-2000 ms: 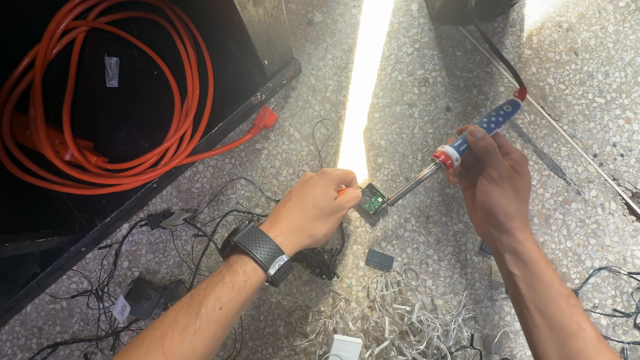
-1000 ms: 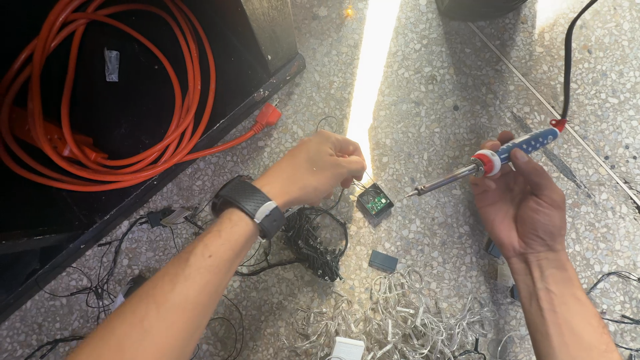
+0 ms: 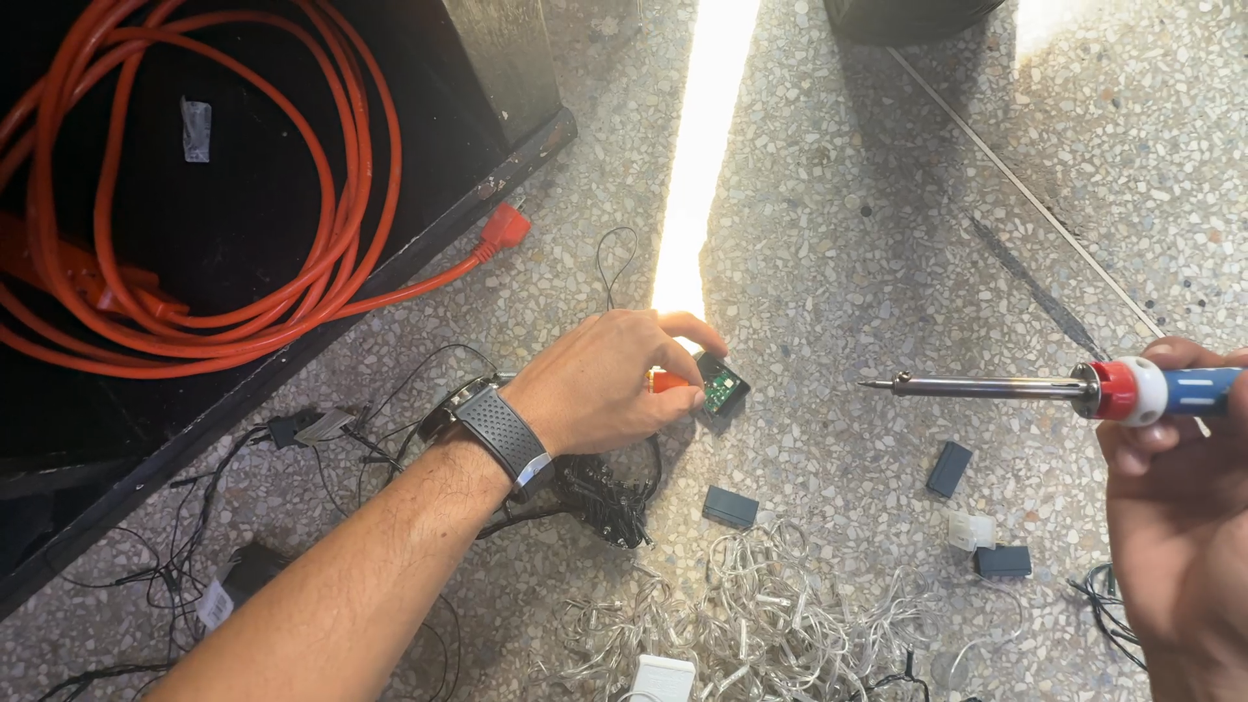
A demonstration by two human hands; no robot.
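My right hand [image 3: 1180,487] grips a soldering iron [image 3: 1004,387] by its blue handle, its metal tip pointing left above the floor. My left hand [image 3: 614,380], with a dark watch on the wrist, is at a small green circuit board [image 3: 720,388] in a black housing. An orange-red object [image 3: 667,380] shows between my left thumb and fingers; whether they grip it or the board, I cannot tell. The iron's tip is well to the right of the board, not touching it.
A coiled orange extension cord [image 3: 390,297] lies on a black surface at left. Below my left hand are black wires [image 3: 600,492], a dark plastic block [image 3: 730,507] and a tangle of clear string-light wire [image 3: 780,614]. More small dark blocks [image 3: 949,469] lie at right. Bright sunlight stripes the terrazzo floor.
My right hand has drawn the soldering iron away to the right; two seconds ago its tip was at the circuit board. The iron has turned to nearly level. My left hand has stayed around the board.
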